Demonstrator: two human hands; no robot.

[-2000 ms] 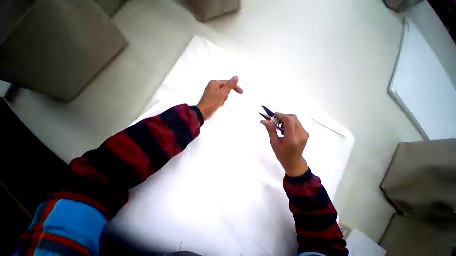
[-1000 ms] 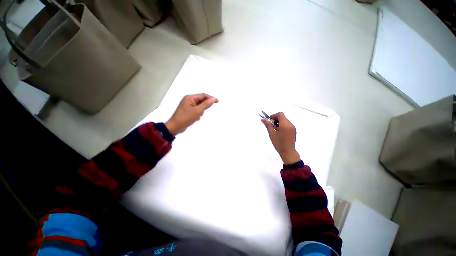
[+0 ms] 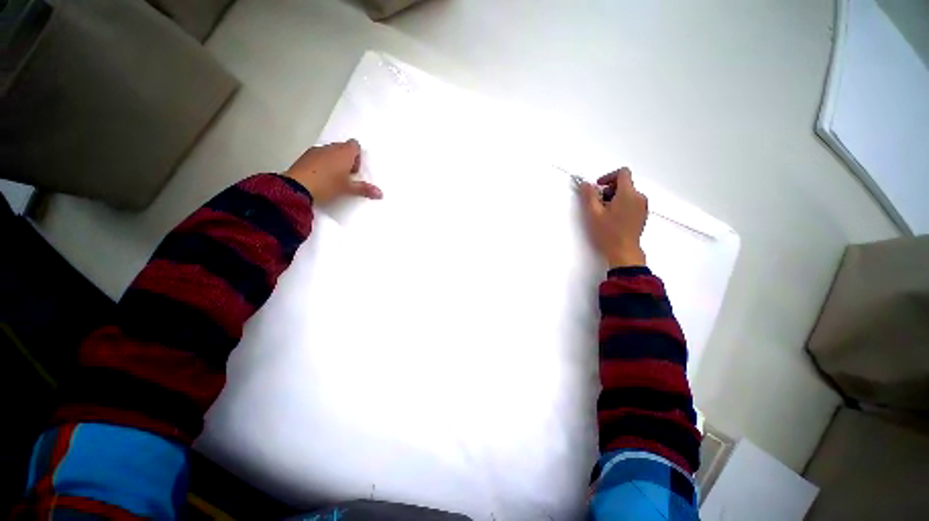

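A large bright white sheet [image 3: 438, 336] lies in front of me, with a thin dark line along its upper right edge. My left hand [image 3: 331, 173] is at the sheet's upper left side, thumb and fingers apart, with nothing seen between them. My right hand [image 3: 616, 214] rests at the sheet's upper right part. It holds small thread snips [image 3: 608, 190], mostly hidden by the fingers, with the tip pointing left. The sheet's overexposed surface shows little detail.
Taupe handbags stand on the off-white table [image 3: 570, 61], one at the upper left [image 3: 112, 102] and one at the right [image 3: 876, 315]. A stack of white sheets [image 3: 886, 112] lies at the upper right. A small white board [image 3: 759, 488] lies at the lower right.
My left hand has moved left to the sheet's side and its fingers have spread. My right hand has moved up and right with the snips. The camera view has shifted.
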